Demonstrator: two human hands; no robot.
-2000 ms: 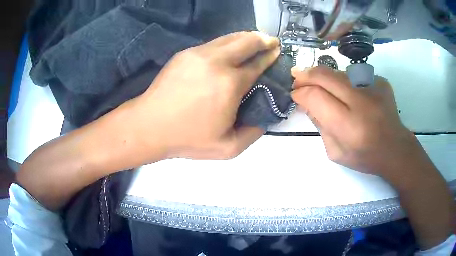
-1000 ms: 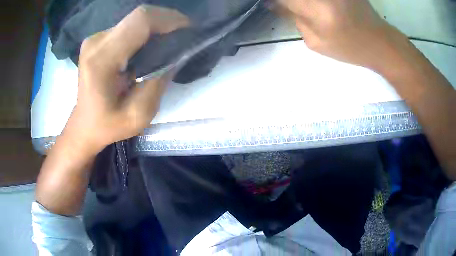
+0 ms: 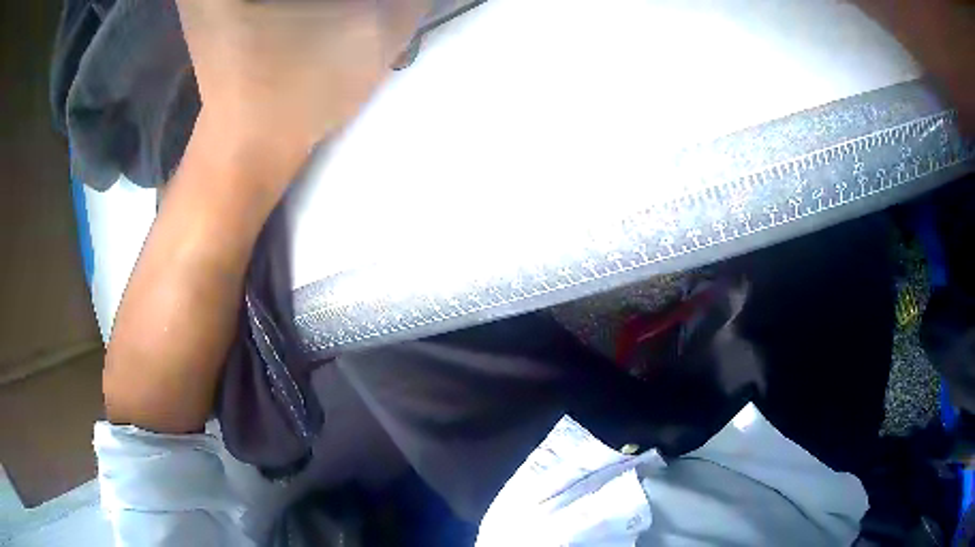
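Observation:
The dark grey garment (image 3: 128, 96) lies heaped at the upper left. A fold of it hangs over the table's front edge beside my left forearm, with a pale stitch line on it. My left hand (image 3: 305, 53) is at the top, blurred and cut off by the upper edge, over the garment. Its fingertips do not show, so its grip is unclear. Only a blurred patch of skin from my right arm shows at the top right corner; my right hand is out of the picture. The needle area and zipper teeth are out of view.
The white table (image 3: 599, 107) has a curved silver-grey ruler tape (image 3: 641, 240) along its front edge. My lap with dark cloth and pale cloth (image 3: 684, 491) is below. A brown surface (image 3: 37, 267) is at the far left. Something red shows under the table edge.
The view has swung down and left, so the table edge slants. My left hand and the garment sit higher in the picture. My right hand has left the picture at the upper right.

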